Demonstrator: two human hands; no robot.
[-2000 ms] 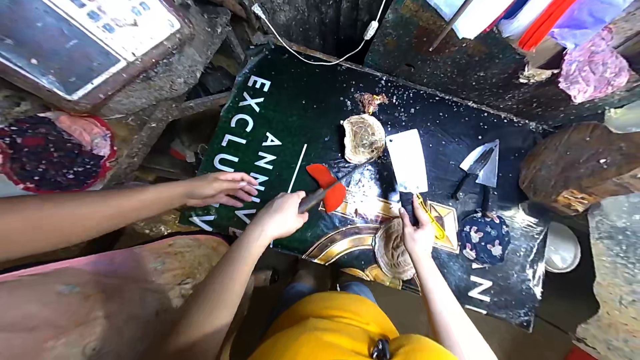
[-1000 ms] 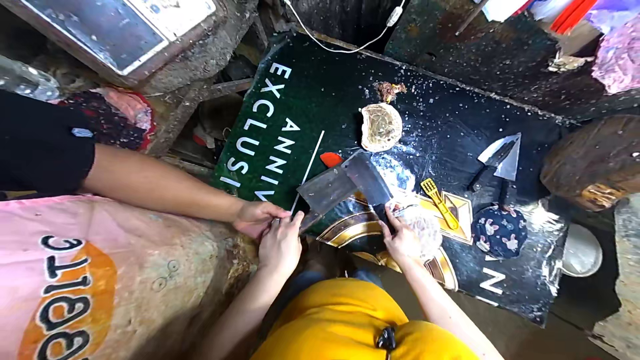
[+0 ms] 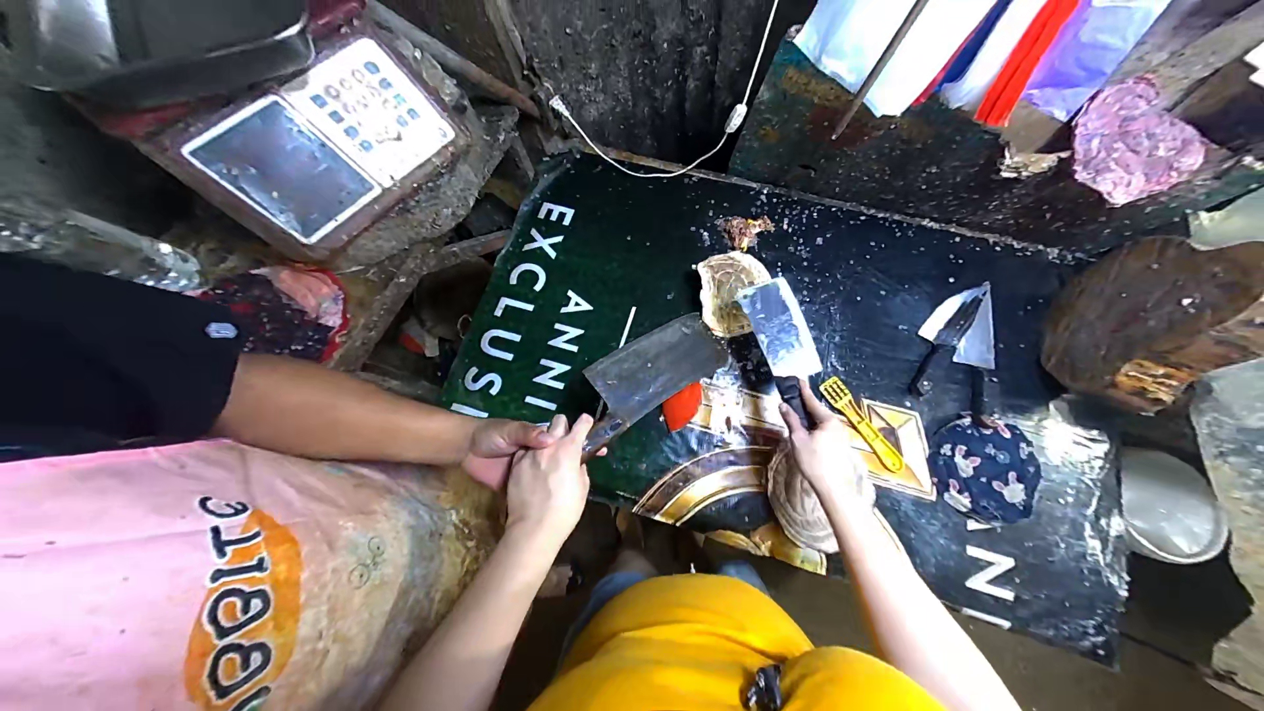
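My left hand [image 3: 551, 474] is closed around the handle of a wide dark cleaver [image 3: 657, 367], whose blade points up and right over the dark printed sheet. Another person's hand [image 3: 499, 444] touches my left hand from the left. With my right hand [image 3: 822, 434] I grip the black handle of a shinier cleaver [image 3: 780, 326]. Its blade tip overlaps a round wooden block [image 3: 726, 281]. Below my right hand lies another round wooden slab [image 3: 805, 499]. A yellow slotted spatula [image 3: 861, 425] lies just right of that hand. A red object [image 3: 681, 405] shows beside the dark blade.
Two knives [image 3: 963, 326] and a dark rabbit-patterned cloth item [image 3: 985, 468] lie at the right. Beyond are a thick wooden block [image 3: 1155, 316] and a pale bowl [image 3: 1173, 506]. A scale [image 3: 321, 148] stands at upper left. The other person's arm [image 3: 346, 410] reaches in from the left.
The two cleavers, overlapping between my hands one second ago, are apart. My right hand has moved the shinier one up and right. The other person's hand has stayed at my left hand.
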